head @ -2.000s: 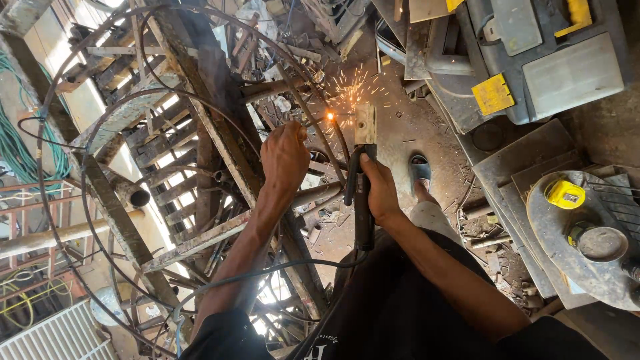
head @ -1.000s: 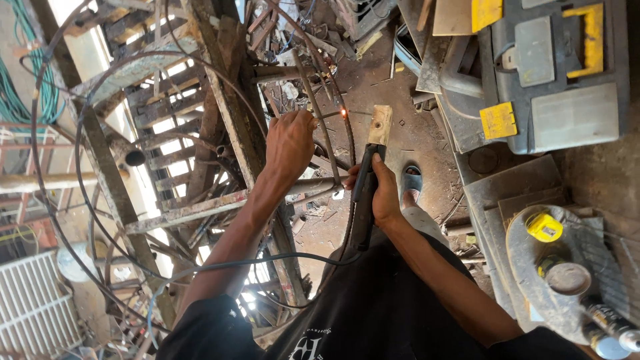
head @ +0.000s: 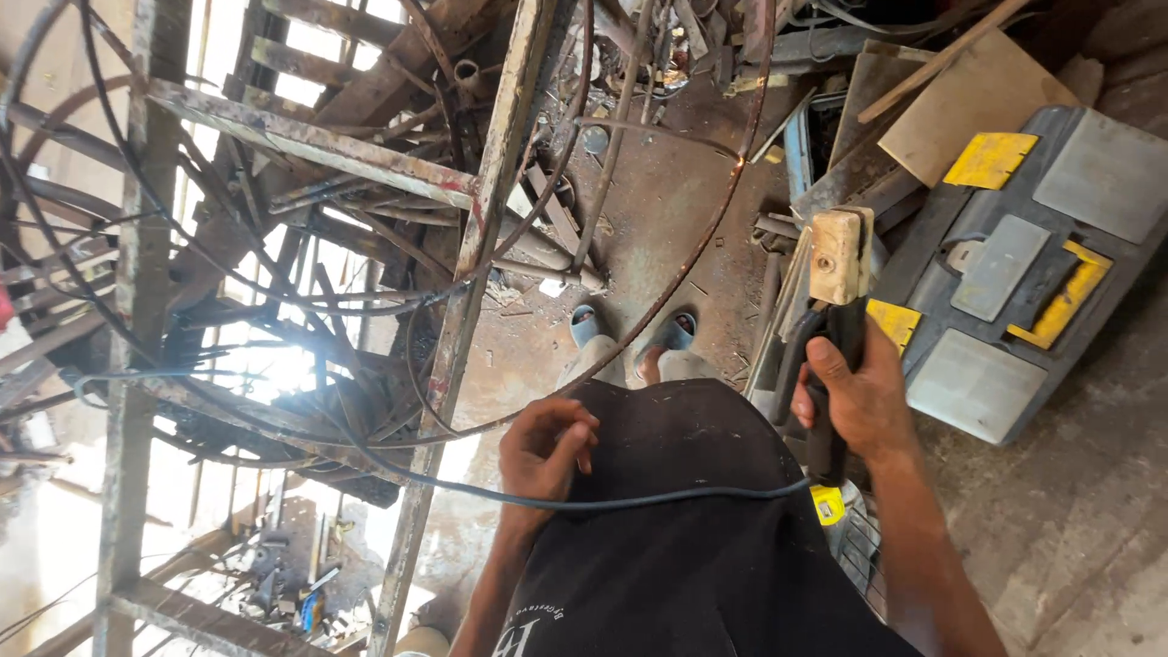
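My right hand (head: pixel 862 392) grips the black handle of a welding electrode holder (head: pixel 838 319), whose pale, worn jaw block points up. A blue-grey cable (head: pixel 639 500) runs from the handle's lower end leftward across my black shirt. My left hand (head: pixel 547 452) is at the front of my body with its fingers curled; whether it pinches anything small is hidden. Just above it passes a curved rusty metal rod (head: pixel 680 274), part of a large hoop-like frame. A small orange glow marks the joint (head: pixel 739 161) where a thin crossbar meets that rod.
A rusty steel frame (head: pixel 456 310) with crossbars stands at the left, with tangled rods and scrap behind it. At the right lies a black and yellow toolbox (head: pixel 1049 274) near loose boards (head: pixel 976 109). My sandalled feet are on the littered floor (head: pixel 520 356), below the curved rod.
The sparks at the joint have stopped, leaving a small glow. The electrode holder and my right hand have moved right, away from the rod. My left hand has come back toward my body.
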